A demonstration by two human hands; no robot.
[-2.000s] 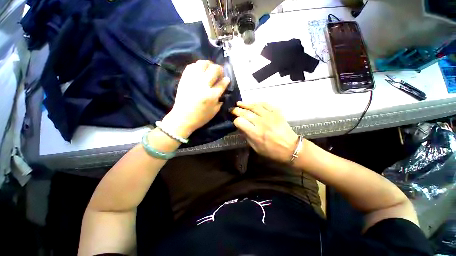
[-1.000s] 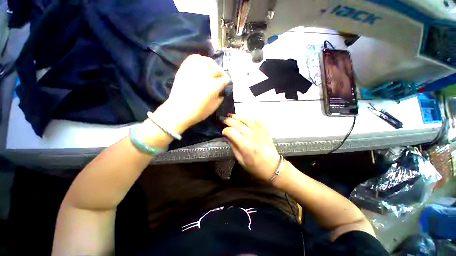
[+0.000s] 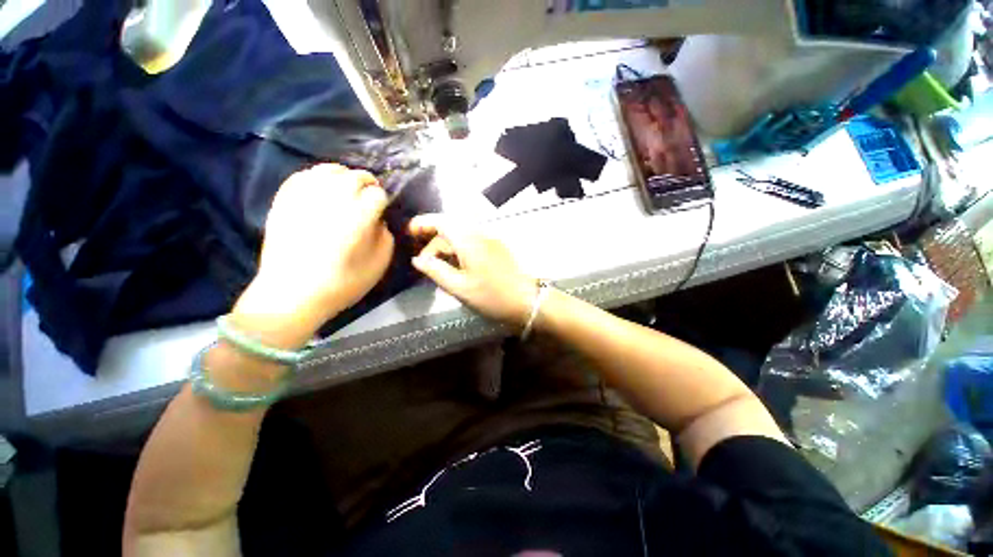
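Observation:
The dark navy garment lies heaped on the table left of the needle area, with a shinier part near the needle. My left hand is closed on the garment just in front of the needle area; its fingertips are partly hidden. My right hand pinches the garment's edge between thumb and fingers, a little right of my left hand. The white sewing machine stands over the cloth. Small black cut pieces lie flat right of the needle.
A smartphone with a lit screen and cable lies right of the cut pieces. Slim dark tools, a teal cluster and a blue tray are further right. A yellow-white lamp is upper left. A shiny plastic bag is below right.
The view has shifted and tilted. The lamp now shows at upper left. My hands stay at the cloth by the needle; my right thumb and fingers are now more clearly pinched at the edge.

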